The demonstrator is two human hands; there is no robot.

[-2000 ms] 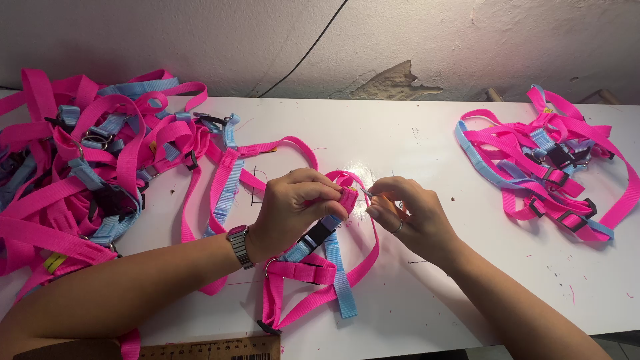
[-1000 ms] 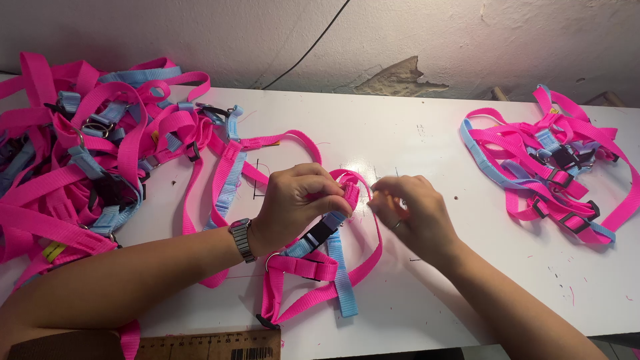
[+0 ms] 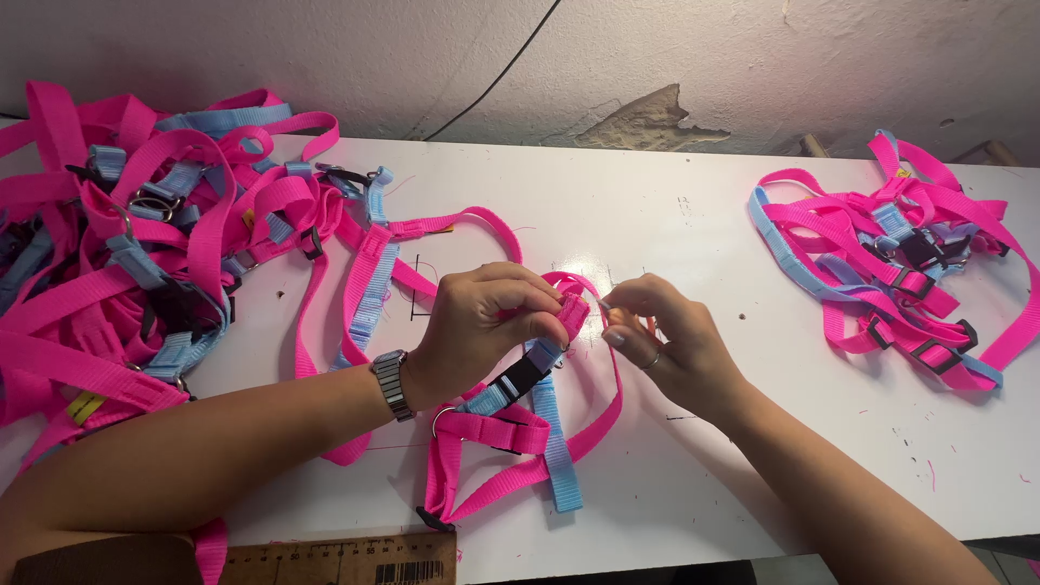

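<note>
A pink and light blue webbing harness (image 3: 497, 479) lies in front of me, with a black plastic buckle (image 3: 518, 379), a metal ring and a black slider. My left hand (image 3: 496, 333), with a metal-band watch (image 3: 392, 385) on the wrist, pinches a stitched pink end of its webbing (image 3: 574, 315) between thumb and fingers. Just right of that end, my right hand (image 3: 662, 337), wearing a ring, has its fingers curled around a small tool with an orange part, largely hidden; its thin tip shows near the fingertips. A gap separates the tip from the webbing.
A large heap of pink and blue harnesses (image 3: 106, 301) covers the left of the white table (image 3: 699, 487); one strap loops toward the middle. A smaller pile (image 3: 910, 268) lies at the right. A wooden ruler (image 3: 341, 561) sits at the front edge. The wall stands behind.
My right hand has made small movements beside the webbing end, its fingers now more curled than one second ago. My left hand keeps its pinch in much the same place.
</note>
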